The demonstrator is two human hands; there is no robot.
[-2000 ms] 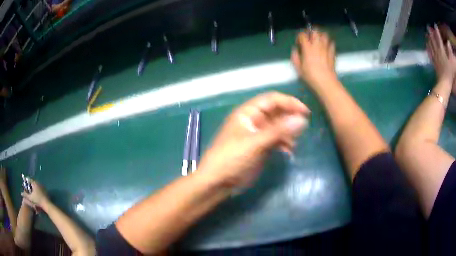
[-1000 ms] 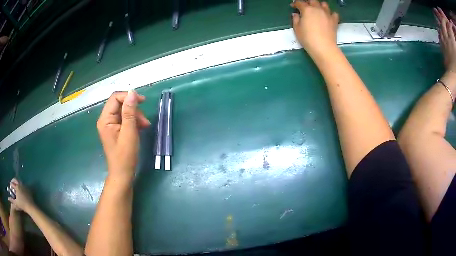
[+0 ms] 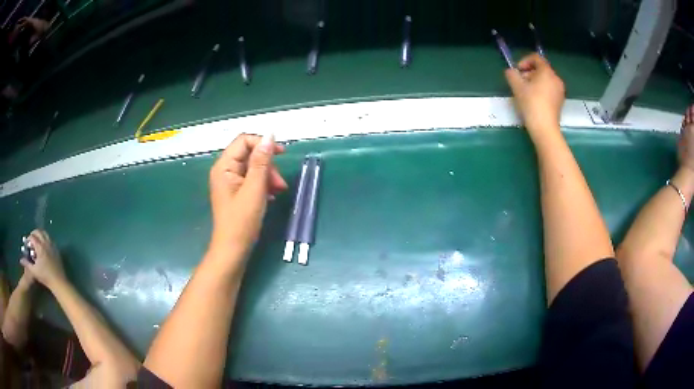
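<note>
Two slim dark grey-purple tubes with white ends (image 3: 304,201) lie side by side on the green worktable. My left hand (image 3: 242,178) is raised just left of them, thumb against curled fingers. A pale spot shows at the thumb tip; I cannot tell whether it is a small piece or the nail. My right hand (image 3: 539,91) reaches over the white rail to the dark green belt. Its thumb and fingertips close on the near end of a dark tube (image 3: 503,48), partly hidden by the fingers.
More single tubes (image 3: 406,42) lie spaced along the belt (image 3: 358,72). A yellow bent strip (image 3: 157,135) is on the white rail (image 3: 342,118). A grey post (image 3: 635,61) stands right of my right hand. Other people's arms show at left (image 3: 72,304) and right (image 3: 654,251).
The view has shifted, so the rail and belt show lower. My right hand has gone from reaching flat over the belt to pinching a tube's end. My left hand stays beside the pair, its fingers still curled.
</note>
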